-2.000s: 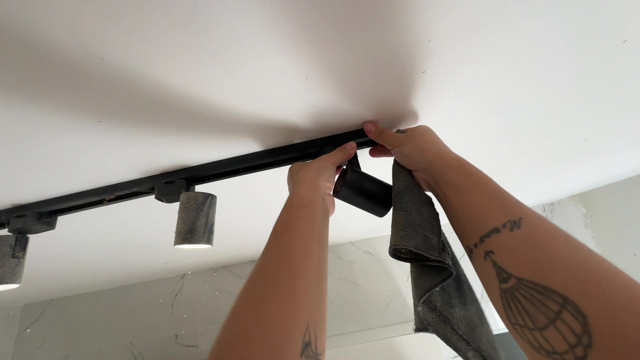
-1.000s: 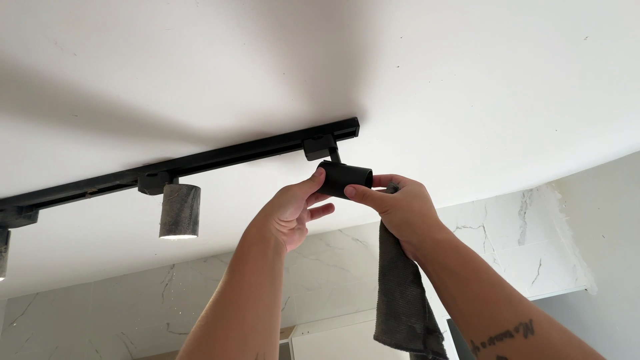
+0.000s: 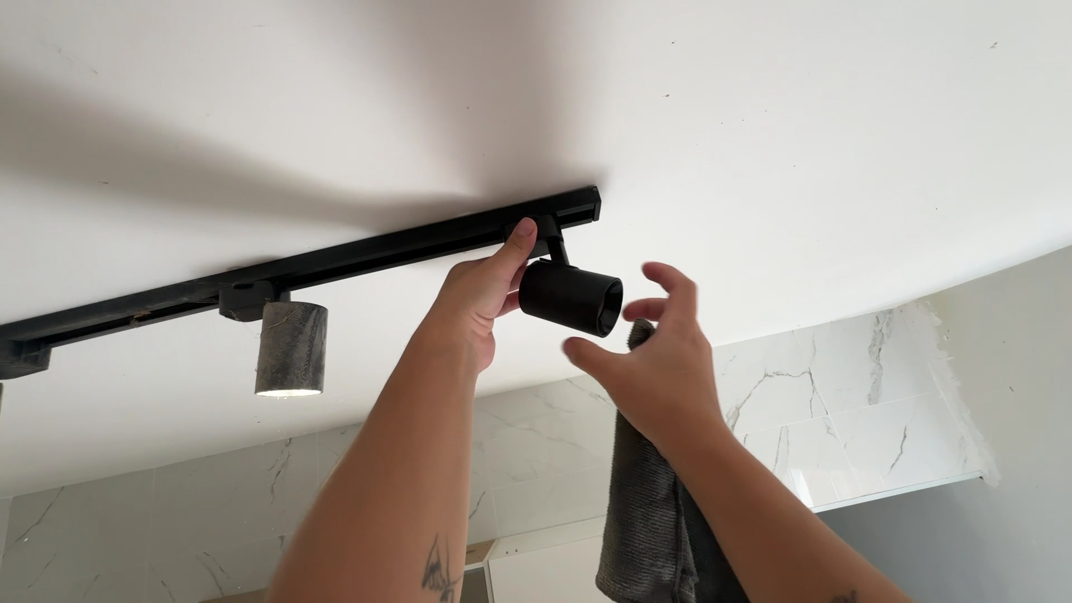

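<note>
A black cylindrical spotlight (image 3: 569,297) hangs near the right end of a black ceiling track (image 3: 402,247), tilted with its open end to the right. My left hand (image 3: 490,289) grips its adapter at the track, thumb on the front and fingers behind. My right hand (image 3: 662,360) is just right of the spotlight, thumb and fingers spread and not touching it. A dark grey cloth (image 3: 645,511) hangs from my right hand, its upper end between the fingers and partly hidden behind the hand.
Further left on the track hangs a dusty, lit spotlight (image 3: 291,347); another adapter (image 3: 23,358) sits at the left edge. The white ceiling (image 3: 796,167) is close above the track. Below are marble-look wall tiles (image 3: 779,394) and a white cabinet (image 3: 548,565).
My left hand has moved from the spotlight's body up to its adapter. My right hand has let go of the body and moved off to the right with the cloth.
</note>
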